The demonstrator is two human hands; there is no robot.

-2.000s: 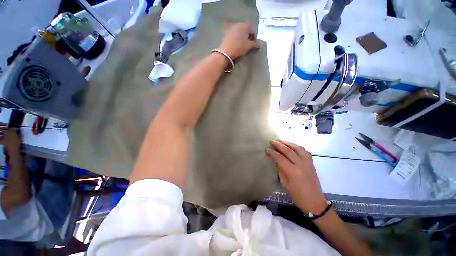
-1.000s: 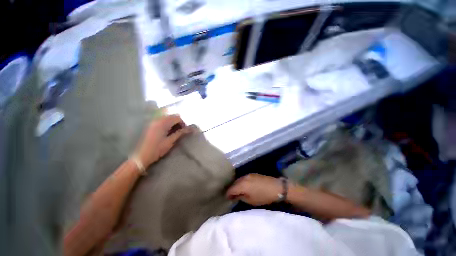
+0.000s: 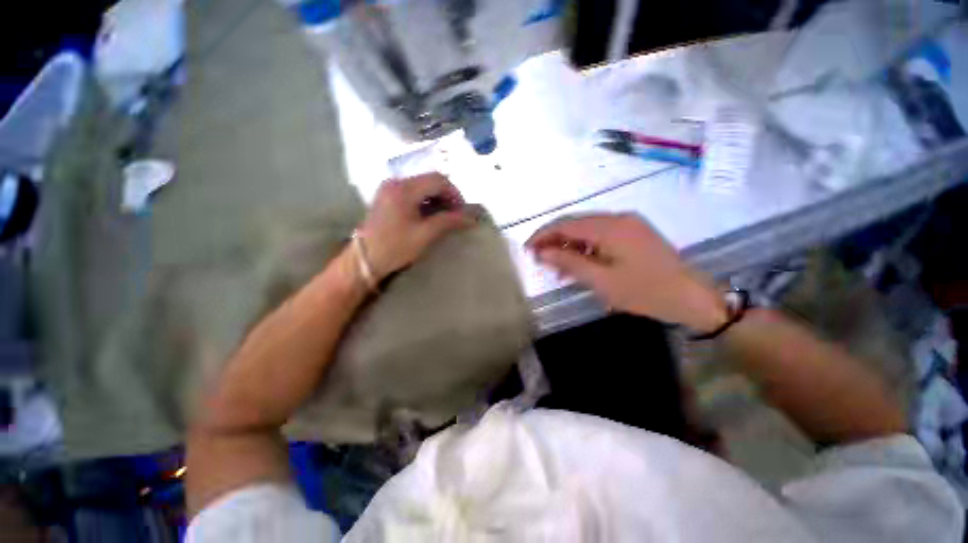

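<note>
The olive-khaki garment panel point(image 3: 425, 329) lies over the table's left part and hangs over the front edge towards my lap. My left hand point(image 3: 416, 221) pinches its upper right edge, just in front of the presser foot area. My right hand point(image 3: 610, 260) is off the cloth, just right of its edge, above the table front. Its fingers are curled and blurred; whether it holds something small cannot be told. The sewing machine head point(image 3: 409, 53) is blurred above my left hand, with the grey-blue attachment point(image 3: 480, 129) beside the foot.
Blue snips point(image 3: 663, 155) and a pink-red slim tool point(image 3: 669, 141) lie on the table, beside a printed white label point(image 3: 728, 149). Crumpled clear plastic point(image 3: 839, 127) is at the right. A white scrap point(image 3: 147, 182) lies on the cloth at left. Khaki cloth point(image 3: 743, 392) is below right.
The view has swung right and down since the first frame. My left hand came back to the cloth edge near the foot. My right hand let go of the cloth's lower edge and rose over the table.
</note>
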